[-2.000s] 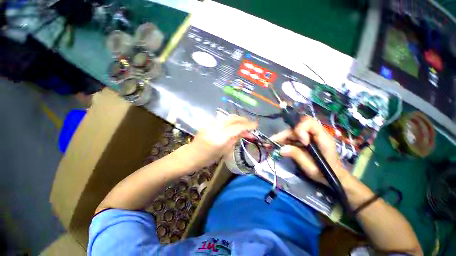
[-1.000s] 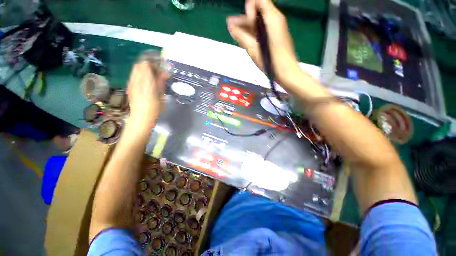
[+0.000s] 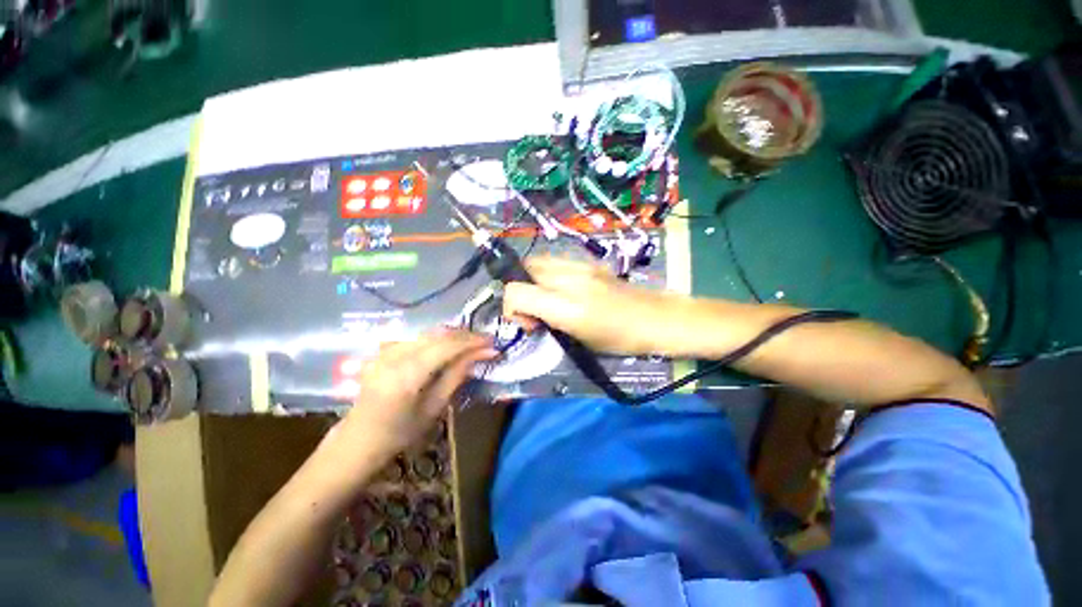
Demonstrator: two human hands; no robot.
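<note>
My right hand [image 3: 570,306] holds the black soldering iron [image 3: 510,270] above the printed card [image 3: 297,302]. Its metal tip points up and left, away from my left hand, and its cord loops right over my forearm. My left hand [image 3: 409,377] is at the card's front edge, fingertips pinched on thin dark leads close to my right fingers. A pale curved part, perhaps a coil unit's rim, shows between the hands; the fingers hide most of it. Green ring boards [image 3: 538,164] with white and black leads lie at the card's back right.
Several pale coil units [image 3: 163,389] stand left of the card. Below the bench edge is an open cardboard box [image 3: 176,510] with rows of units. A brown tape roll [image 3: 765,119] and a round-grilled black fan [image 3: 935,176] stand at right. A framed panel [image 3: 736,50] is at the back.
My left hand has come from the coil units at left to the card's front. My right hand has come back from the far side with the iron. The view has turned.
</note>
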